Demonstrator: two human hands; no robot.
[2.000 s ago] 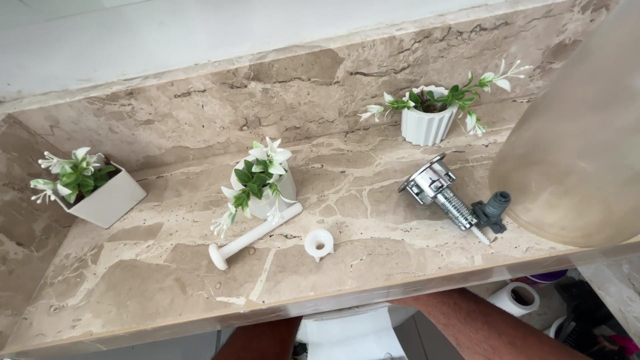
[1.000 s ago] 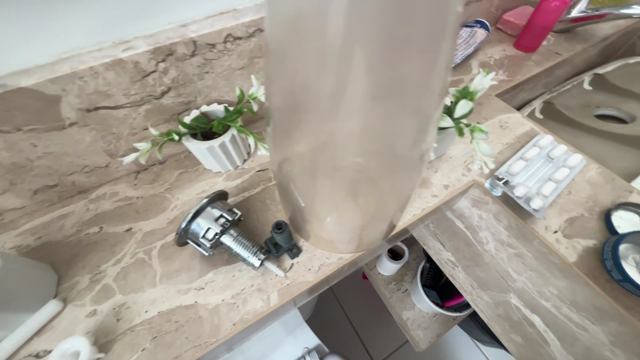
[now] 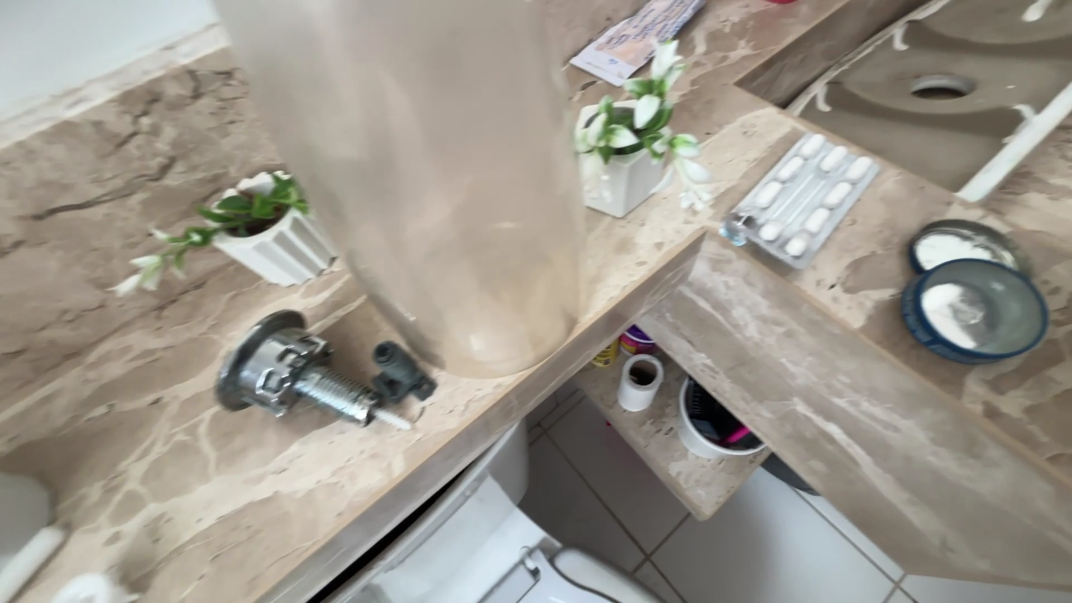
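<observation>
Neither of my hands shows in the view now. A metal fitting with a round flange and a spring (image 3: 280, 373) lies on its side on the marble ledge. Touching or nearly touching its tip is a small dark grey plastic part (image 3: 402, 373). Behind them a tall, cloudy translucent cylinder (image 3: 452, 209) stands upright at the ledge's front edge. A fluted white pot with an artificial plant (image 3: 280, 247) is left of the cylinder, and a square white pot (image 3: 624, 180) is right of it. A white ring-shaped part (image 3: 90, 589) is cut off at the lower left.
On the counter at right lie a blister pack of white tablets (image 3: 808, 197) and an open blue tin (image 3: 976, 310), near a sink basin (image 3: 888, 92). Below are a shelf with a paper roll (image 3: 641, 383) and a white tub (image 3: 712, 448), and a white toilet (image 3: 494, 544).
The view has swung far to the right, bringing the sink counter into sight. Two forearms at the bottom edge two seconds ago are out of view. The metal fitting and dark part still lie together.
</observation>
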